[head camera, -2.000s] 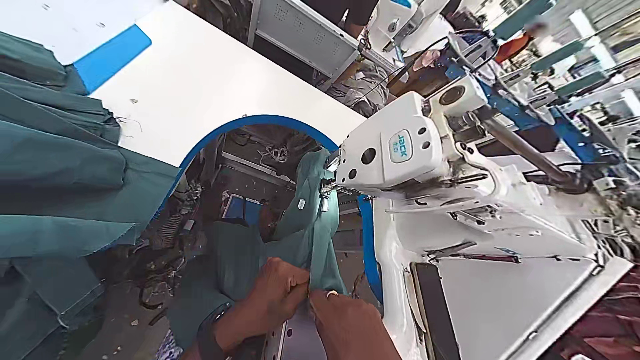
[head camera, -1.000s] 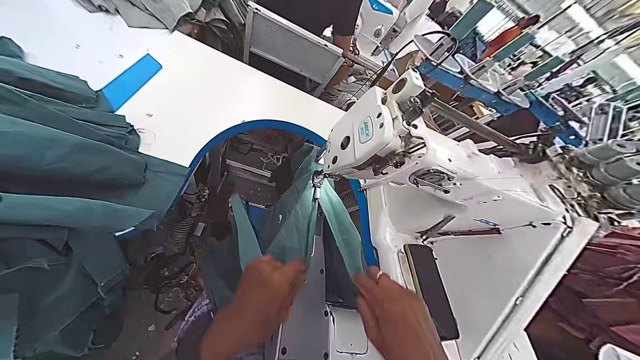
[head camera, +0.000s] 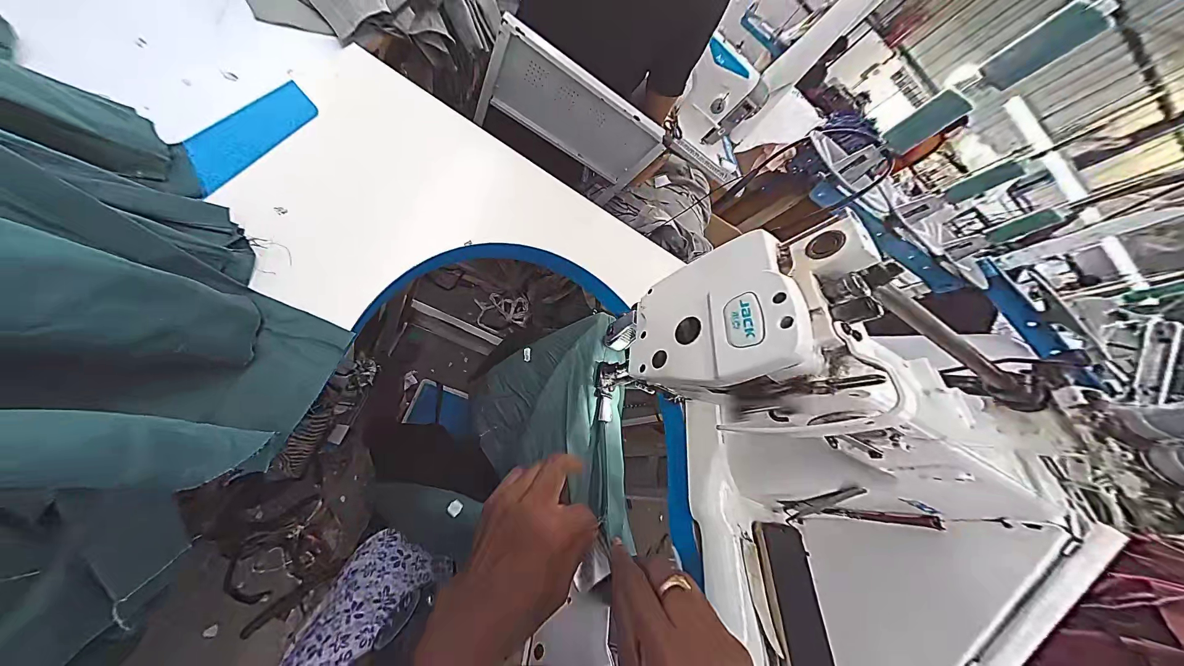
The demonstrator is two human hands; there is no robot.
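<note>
Green fabric runs under the presser foot of a white Jack industrial sewing machine and down over its narrow arm. On the fabric's left side, below the foot, my left hand grips the cloth between thumb and fingers. My right hand, with a gold ring, lies at the lower right edge of the same fabric, fingers pointing up toward the foot; whether it pinches the cloth is hidden. The two hands are close together, with a thin strip of cloth between them.
A white table with a blue-edged curved cutout lies beyond the hands. Green fabric pieces are heaped on its left. A person's arm shows behind a grey metal panel. Dark red cloth lies at the lower right.
The two fabric edges, spread apart in a V one second ago, now lie close together below the presser foot. My hands have moved nearer each other.
</note>
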